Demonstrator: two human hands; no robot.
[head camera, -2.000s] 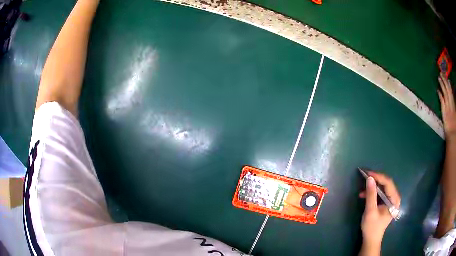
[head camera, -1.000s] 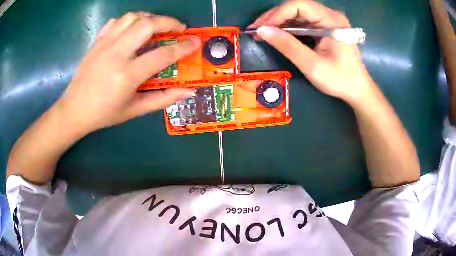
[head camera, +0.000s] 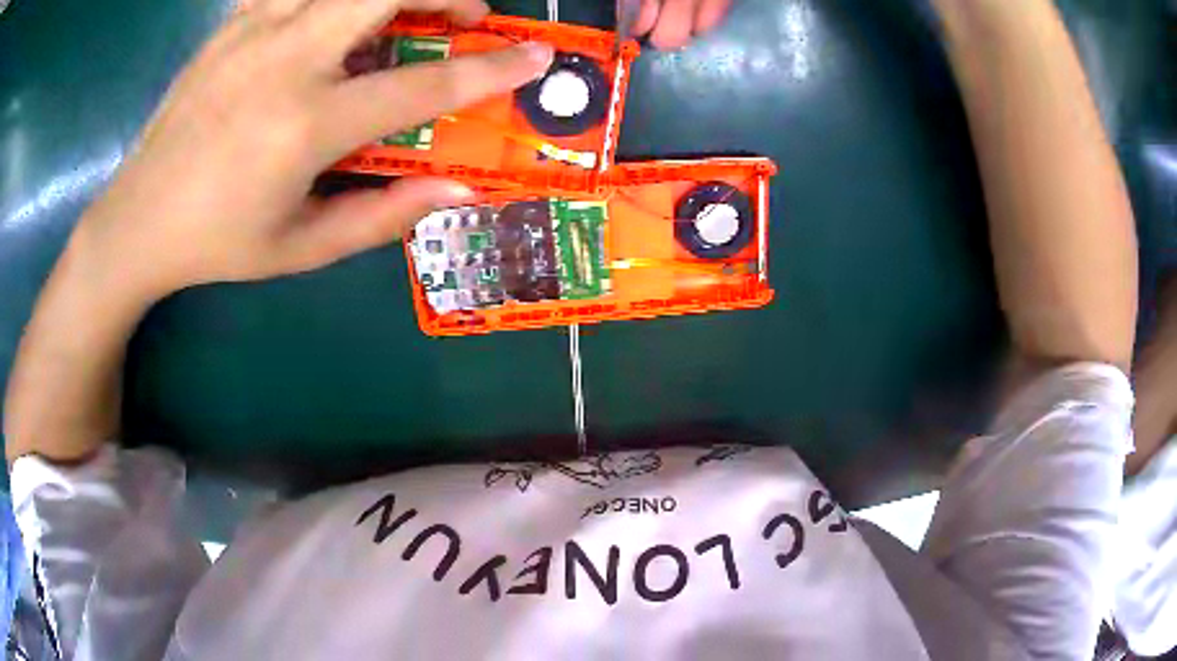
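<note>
My left hand (head camera: 245, 155) grips the upper orange housing (head camera: 497, 136) from its left end, one fingertip beside the speaker (head camera: 564, 93). My fingers hide much of its green board. A second orange housing (head camera: 645, 310) lies below, its upper edge meeting the first one's lower edge. It shows a pale patterned part (head camera: 454, 262), a green circuit board (head camera: 581, 248) and a black-ringed speaker (head camera: 715, 221). My right hand (head camera: 680, 18) is mostly cut off by the top edge; only fingertips show near the upper housing's right end. Whether it holds the tool cannot be seen clearly.
The dark green work surface (head camera: 878, 258) lies under both housings, with a thin white line (head camera: 577, 387) across it. My shirt front (head camera: 568, 555) borders it below. Another person's white sleeve (head camera: 1149, 542) shows at the right edge.
Since one second ago, my right hand has moved up and mostly out of view. The upper housing now sits higher and slightly tilted. My left hand went from out of view to gripping it.
</note>
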